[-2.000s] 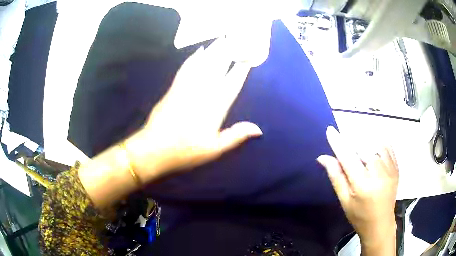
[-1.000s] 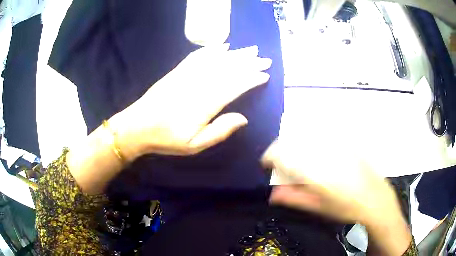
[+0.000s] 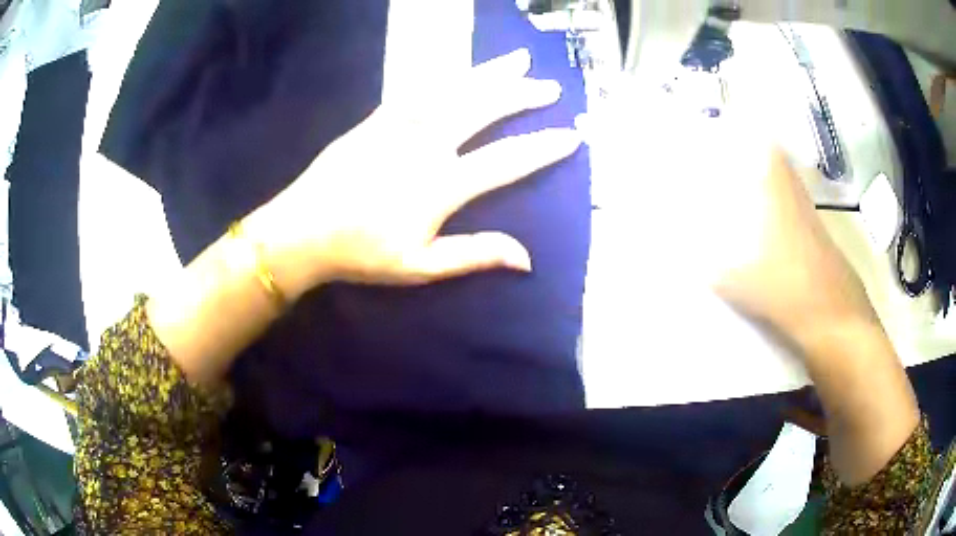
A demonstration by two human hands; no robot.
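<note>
A large dark navy garment panel lies on the white machine table and down over my lap. My left hand lies flat on it with the fingers spread, holding nothing. A pale washed-out piece lies on the cloth beyond my left hand. The presser foot area shows at the panel's right edge near the top. My right hand is blurred and overexposed over the table, right of the panel; its fingers are hard to make out.
The machine head spans the top right. A slim metal tool lies on the machine bed. Black scissors lie by dark strips at the far right. A dark cut panel lies at far left.
The panel has shifted left and its right edge now runs up to the presser foot. My left hand has spread its fingers. My right hand has left the cloth and moved right and up.
</note>
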